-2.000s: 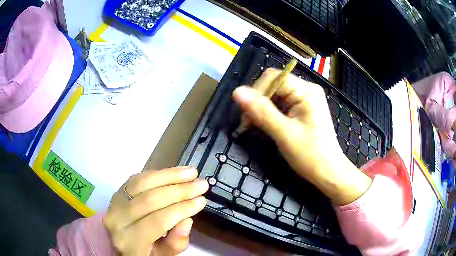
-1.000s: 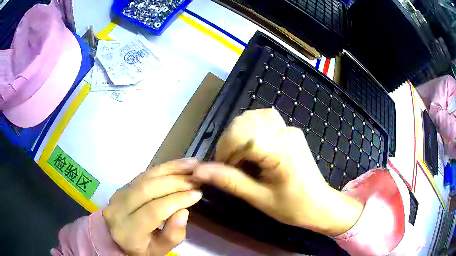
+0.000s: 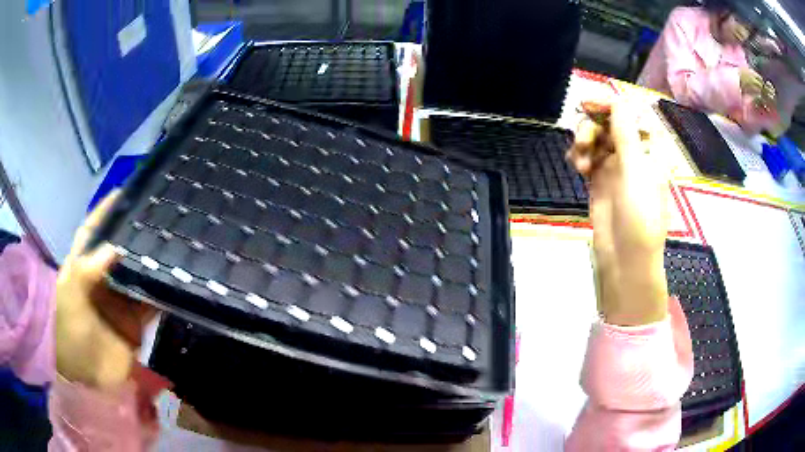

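A large black blister tray [image 3: 300,221] with small silver parts at its grid crossings is held up and tilted. My left hand [image 3: 97,309] grips its left edge. More black trays [image 3: 318,388] lie stacked below it. My right hand [image 3: 627,177] is raised to the right of the tray, not touching it. Its fingers are curled and blurred; whether it holds the thin tool cannot be told.
A tray with silver dots [image 3: 318,75] lies at the back left. A tall black stack [image 3: 499,57] stands behind a lower tray [image 3: 516,163]. Another tray [image 3: 702,327] lies at right. A pink stick [image 3: 507,419] lies near the front. A person in pink [image 3: 706,66] works at back right.
The view has swung up and right. The tray has been lifted and tilted, held at its left edge by my left hand. My right hand has moved away from the tray, up and right.
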